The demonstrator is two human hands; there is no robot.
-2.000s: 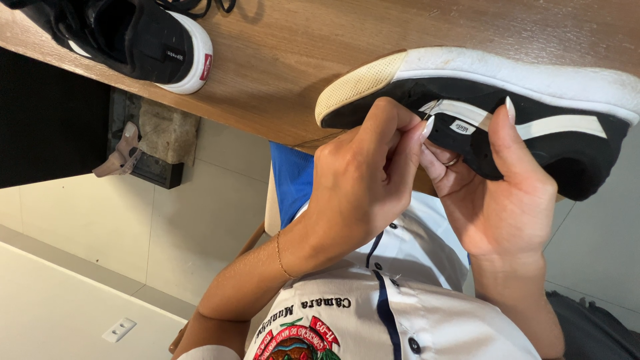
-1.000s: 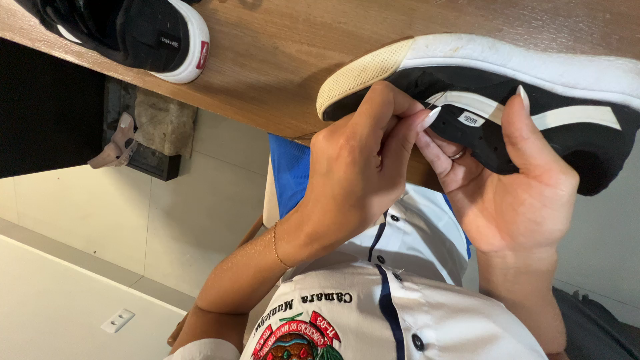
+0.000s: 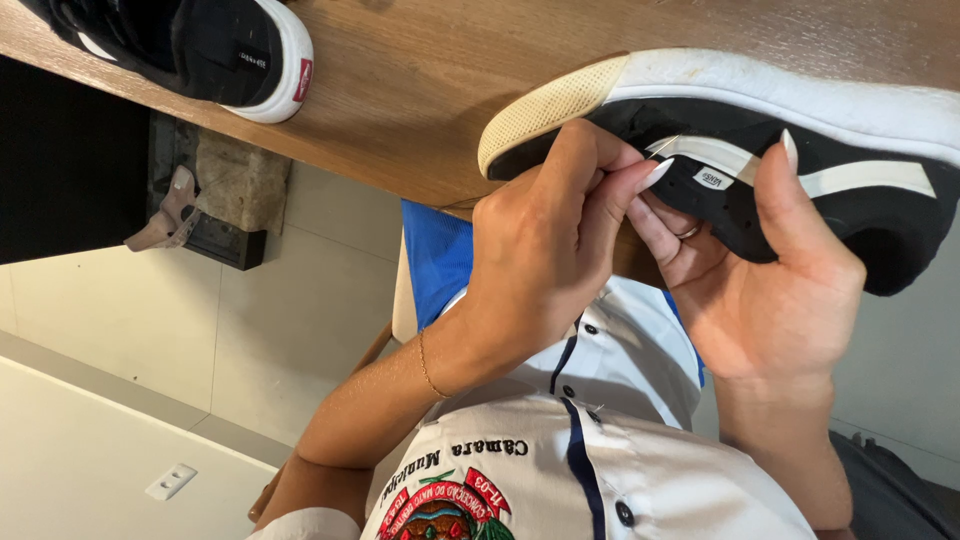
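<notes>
A black Vans sneaker (image 3: pixel 847 139) with a white side stripe, a white rubber sole and a cream textured toe lies on its side at the edge of a wooden table. My left hand (image 3: pixel 544 240), back of the hand up, pinches a thin needle (image 3: pixel 664 146) between thumb and index finger, beside the stripe near the small white tag. My right hand (image 3: pixel 765 262), palm up, grips the shoe at its eyelet edge, with the thumb on the side and the fingers curled at the lace opening. The needle's lower end is hidden by my fingertips.
A second black sneaker (image 3: pixel 289 67) with a white sole stands at the upper left on the wooden table (image 3: pixel 397 82). Below are a dark tray (image 3: pixel 225 244) with a worn block and a pinkish object. A white surface with a socket (image 3: pixel 171 481) is at lower left.
Both hands keep about the same place on the shoe. The needle shows more plainly between my left fingertips now than one second ago.
</notes>
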